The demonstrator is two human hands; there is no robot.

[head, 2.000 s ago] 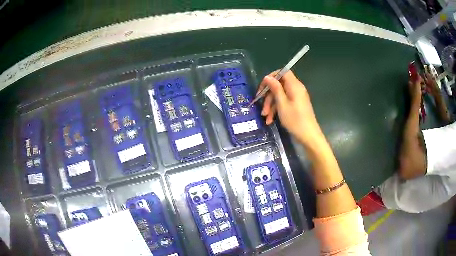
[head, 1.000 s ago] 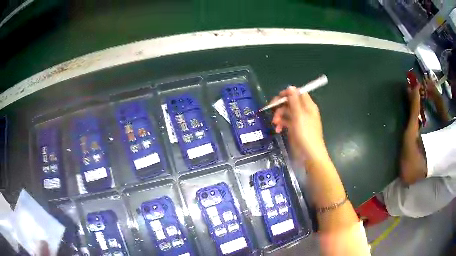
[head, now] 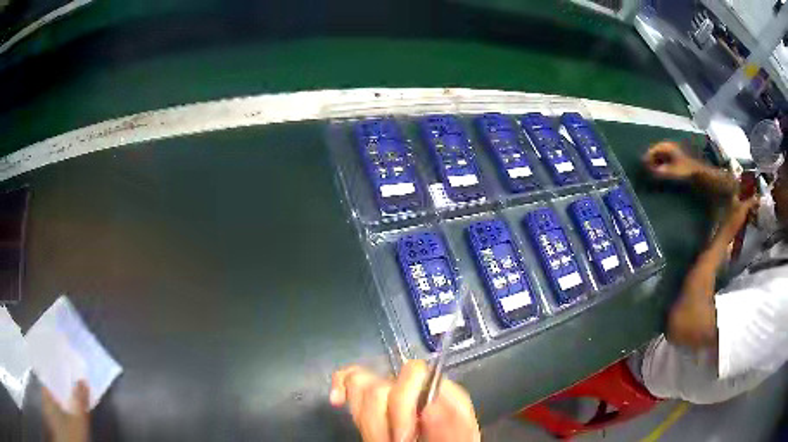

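A clear blister tray point(head: 350, 186) lies on the green bench, right of centre, with two rows of blue-purple phones point(head: 428, 280). My right hand point(head: 404, 401) is at the bottom edge of the picture, closed on slim metal tweezers point(head: 438, 367) that point up towards the nearest left phone. Whether the tweezers touch the tray or phone cannot be told. My left hand point(head: 67, 419) is at the lower left, cut off by the edge, with its fingers on a white sheet point(head: 73, 350). Any tiny piece at the tweezer tip is too small to see.
Another white sheet point(head: 10, 354) lies at the far left, below a dark flat object point(head: 12, 242). A pale rail point(head: 251, 110) runs behind the bench. A person in a white top point(head: 750, 332) sits at the right by a red stool point(head: 596, 397), one hand near the tray.
The tray has shifted right and away towards the other person. My right hand has moved down and left with the tweezers, off the upper right phone. The other person's hand has reached out near the tray.
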